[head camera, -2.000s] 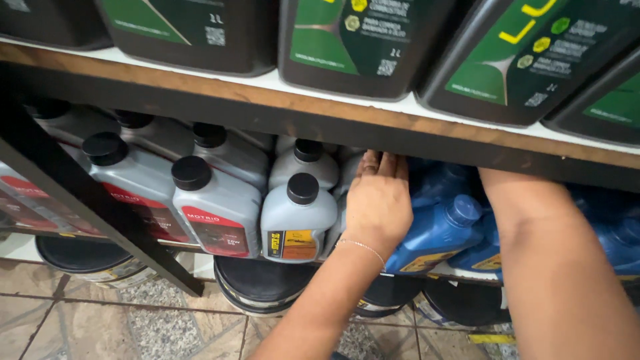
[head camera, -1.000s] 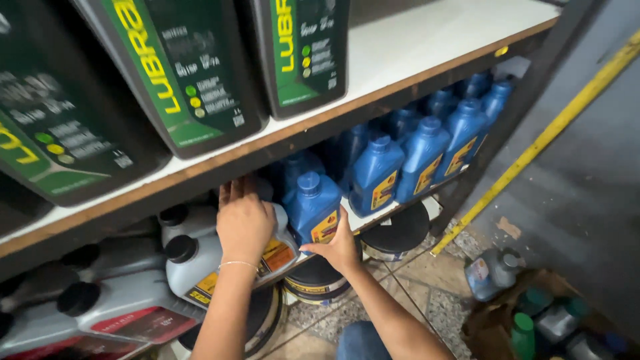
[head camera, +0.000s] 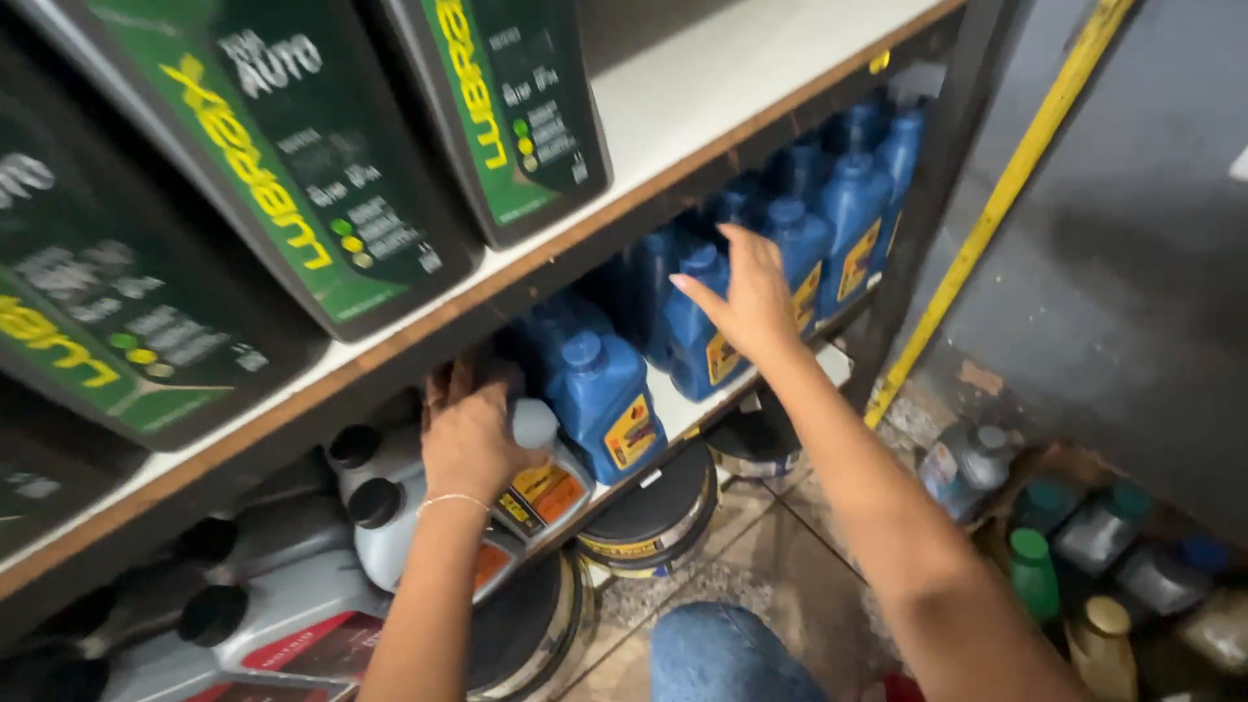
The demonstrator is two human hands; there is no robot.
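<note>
My left hand (head camera: 470, 429) lies on the grey plastic oil bottles of the lower shelf, beside a bottle with a grey cap and an orange label (head camera: 546, 487); its fingertips are partly hidden among them. A blue oil bottle (head camera: 603, 405) stands just right of it, with a gap on its right side. My right hand (head camera: 746, 297) is at another blue bottle (head camera: 697, 331), thumb and fingers apart in front of its upper part. More blue bottles (head camera: 850, 229) stand in rows to the right. Grey bottles with black caps (head camera: 390, 526) lean at the left.
Large dark oil jugs with green labels (head camera: 263, 166) stand on the upper shelf (head camera: 682, 127). Black round tubs (head camera: 653, 517) sit on the floor below. A yellow strip (head camera: 994, 224) runs down the grey wall. Used bottles (head camera: 1033, 575) are gathered at the lower right.
The right hand has moved from the blue bottle beside the left hand to the blue bottles farther right. The left hand stays among the grey bottles. The view has shifted right since the oldest frame.
</note>
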